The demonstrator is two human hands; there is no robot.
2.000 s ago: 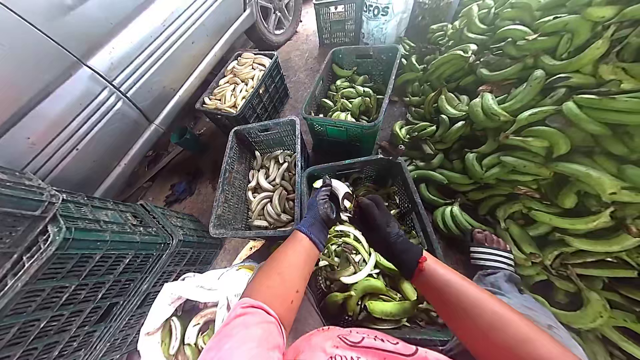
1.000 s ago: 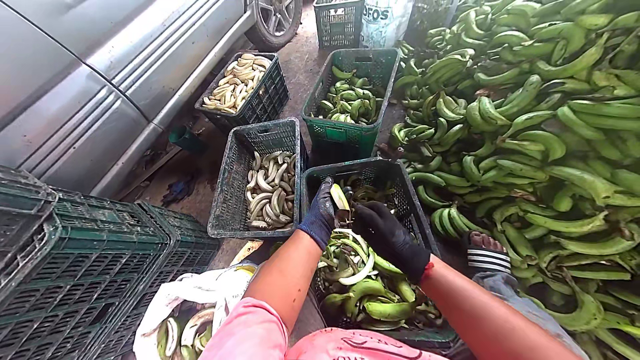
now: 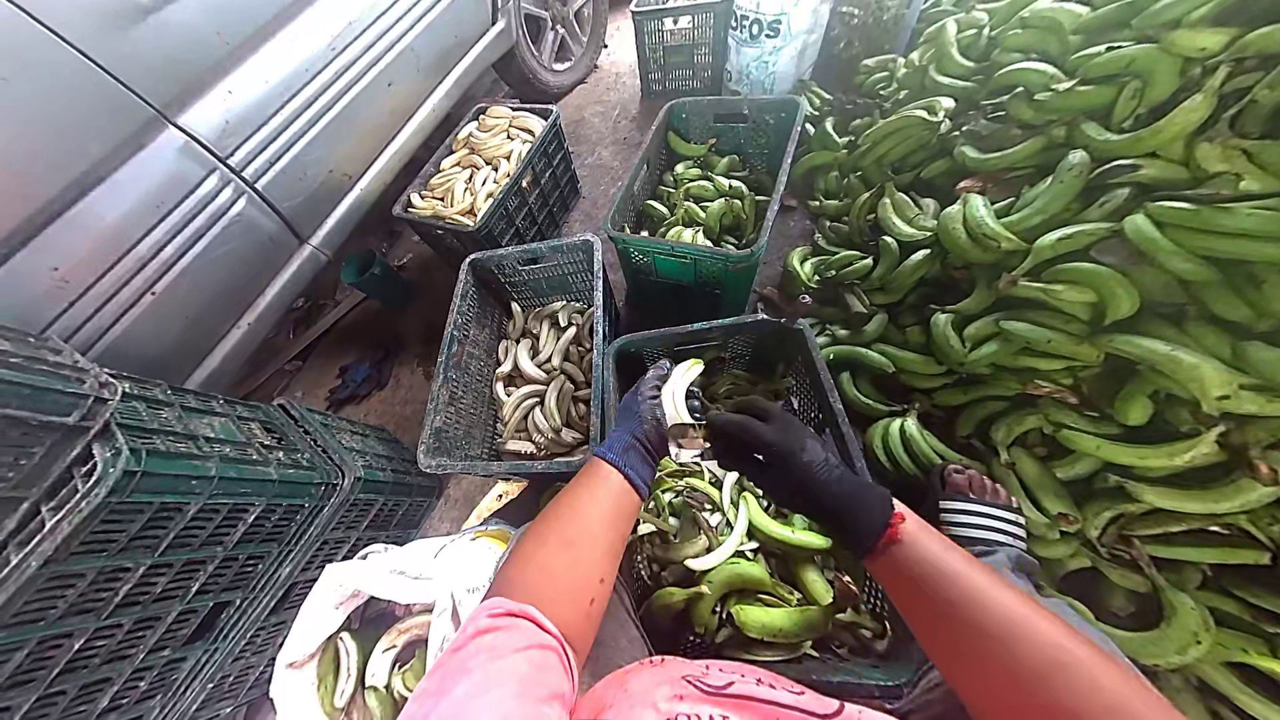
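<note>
My left hand (image 3: 645, 415), in a dark blue glove, grips a partly peeled plantain (image 3: 682, 392) with pale flesh showing. Close on its right side is my right hand (image 3: 775, 450), in a black glove, fingers curled near the fruit; whether a tool is in them is hidden. Both hands are above a dark plastic crate (image 3: 850, 440) holding green plantains (image 3: 780, 620) and loose peels (image 3: 725, 535). Left of it, another crate (image 3: 450, 400) contains peeled plantains (image 3: 545, 385).
A large heap of green plantains (image 3: 1080, 330) lies at right, beside a sandaled foot (image 3: 980, 490). Ahead stand a green crate of plantains (image 3: 690, 265) and a crate of peeled ones (image 3: 535, 190). Stacked crates (image 3: 220, 500), a white sack (image 3: 380, 580) and a silver vehicle (image 3: 200, 150) are at left.
The plantain in my left hand shows more pale flesh than one second ago, when green and yellowish skin was visible on it. The crates around have not moved.
</note>
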